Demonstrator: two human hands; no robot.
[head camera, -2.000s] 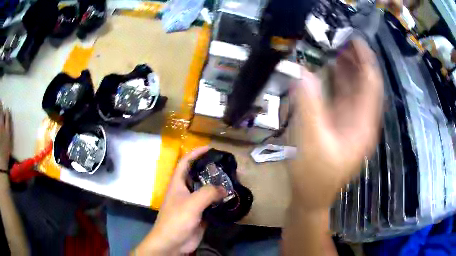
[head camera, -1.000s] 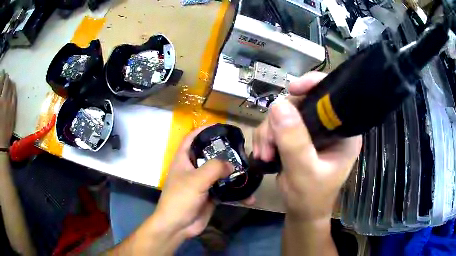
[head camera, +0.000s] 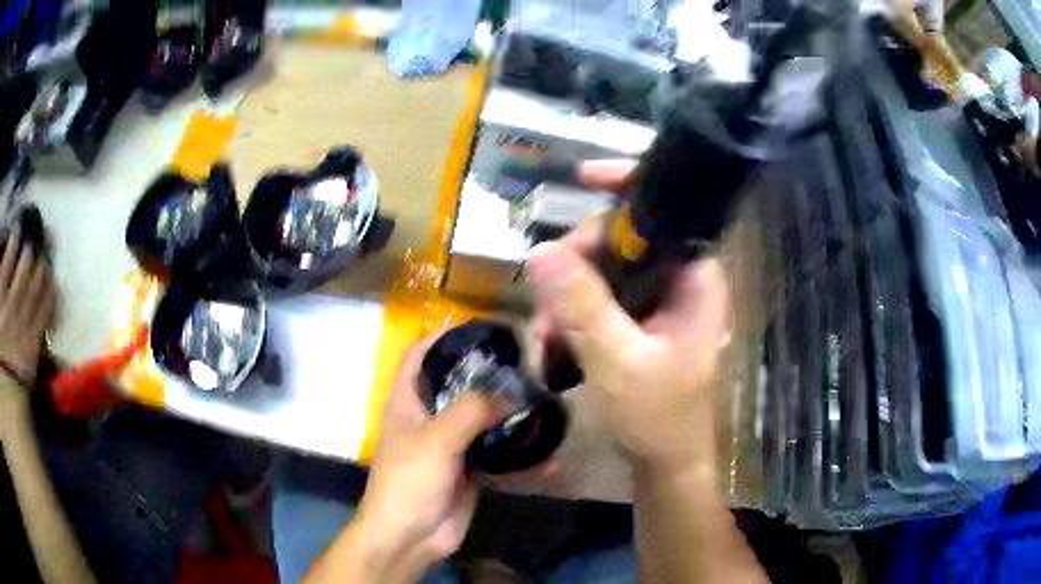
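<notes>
My left hand (head camera: 428, 468) holds a black camera housing (head camera: 527, 439) at the bench's front edge, its open side up. My left thumb lies over the circuit board (head camera: 470, 380) inside it. My right hand (head camera: 639, 354) is closed around the black electric screwdriver (head camera: 691, 183), which has a yellow-orange label. The screwdriver is tilted, its lower end close to the housing's right side. Blur hides whether the bit touches the housing or a screw.
Three housings with boards (head camera: 314, 222) stand on the bench at left. The white-grey screw feeder (head camera: 548, 143) is behind my hands. A tall stack of clear trays (head camera: 890, 376) is at right. A neighbour's hand (head camera: 25, 302) and a red-orange thing (head camera: 97, 376) are at far left.
My right hand, empty and raised two seconds ago, took hold of the screwdriver and brought it down beside the housing. Since one second ago, the screwdriver stands more upright. The view has shifted.
</notes>
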